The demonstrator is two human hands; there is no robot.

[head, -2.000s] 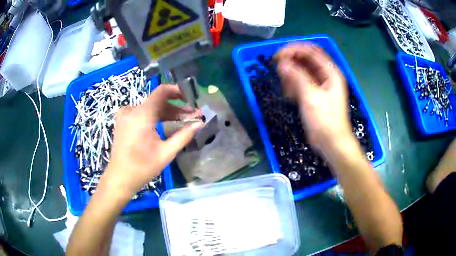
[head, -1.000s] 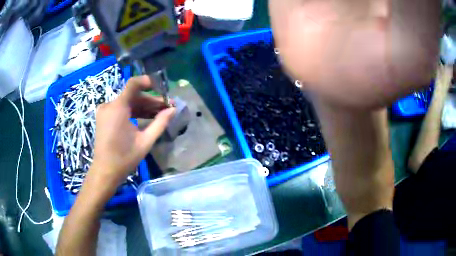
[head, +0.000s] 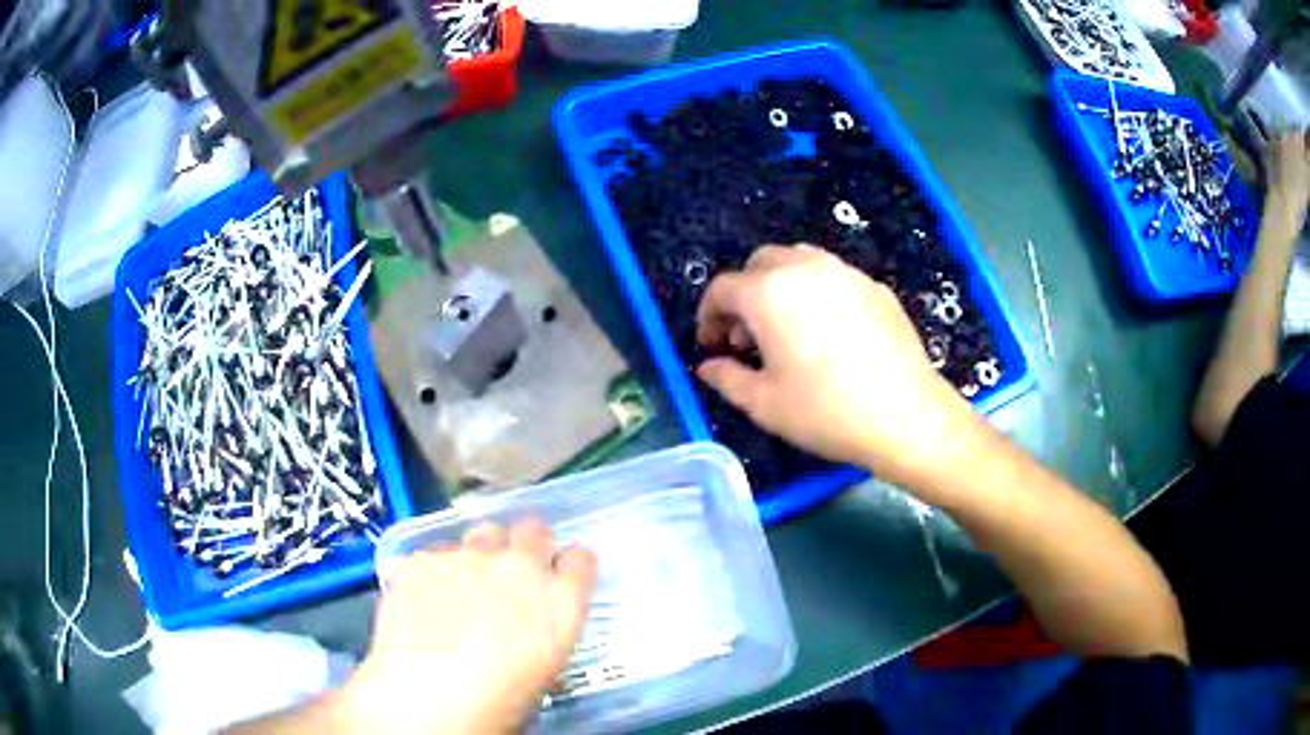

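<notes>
My left hand (head: 481,618) is over the left side of the clear plastic box (head: 783,632), its fingertips hidden by the hand. White sticks (head: 632,632) lie in the box to its right. My right hand (head: 819,345) is in the right blue tray (head: 628,280), thumb and fingers bent down at the black rings (head: 718,187); whether it holds one cannot be seen. The grey fixture block (head: 481,338) stands on the flat base plate (head: 553,381), with a round opening on top and no hand at it. The press ram (head: 417,223) points down above the block.
The left blue tray (head: 140,474) is heaped with dark-ended white sticks. The press head (head: 331,86) overhangs the base plate. A red bin (head: 489,79) stands behind. A smaller blue tray (head: 1149,280) and another person's arm (head: 1250,330) are at the right. White cord lies at far left.
My left hand has left the fixture block and moved down to the clear box. My right hand, raised close to the camera one second ago, is now down in the ring tray.
</notes>
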